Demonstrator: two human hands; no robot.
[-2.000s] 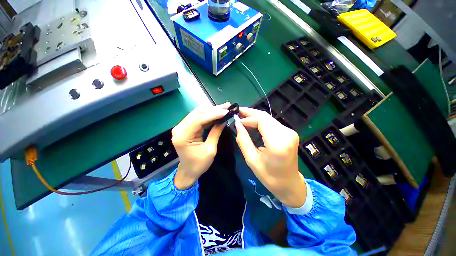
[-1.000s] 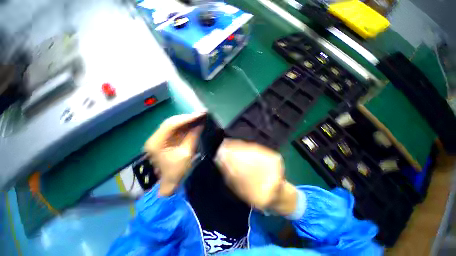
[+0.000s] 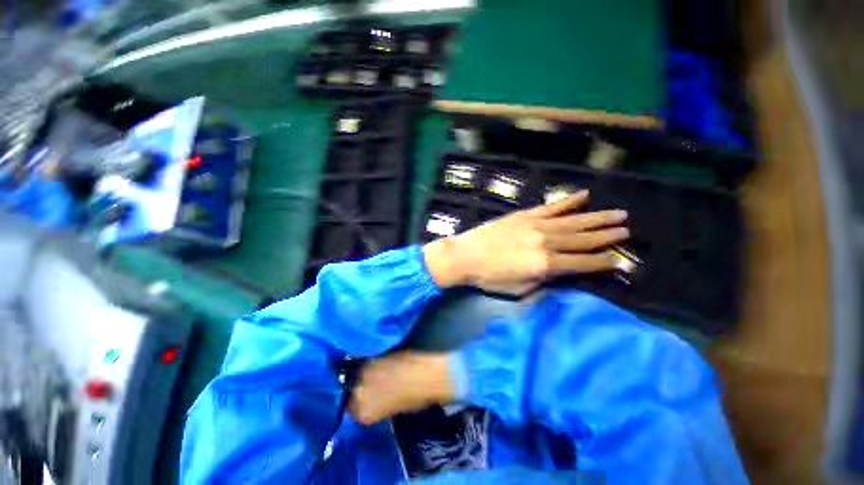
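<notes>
My left hand (image 3: 521, 248) reaches across to the right, palm down with fingers apart, over the black foam tray (image 3: 696, 256) of half-built units. A shiny unit (image 3: 623, 263) shows at its fingertips; contact is unclear. My right hand (image 3: 393, 386) is low in front of my body, under the left arm, fingers curled. A small dark piece (image 3: 349, 368), seemingly a watch housing, shows at its fingertips, blurred. More shiny units (image 3: 460, 174) sit in the tray's pockets.
A mostly empty foam tray (image 3: 365, 180) and a filled one (image 3: 374, 62) lie further left. The raised green board (image 3: 559, 57) is behind. The blue controller box (image 3: 213, 185) and white machine (image 3: 71, 322) are at left.
The view has turned right. My hands have separated: the left has crossed over to the tray and opened, while the right has stayed low near my body.
</notes>
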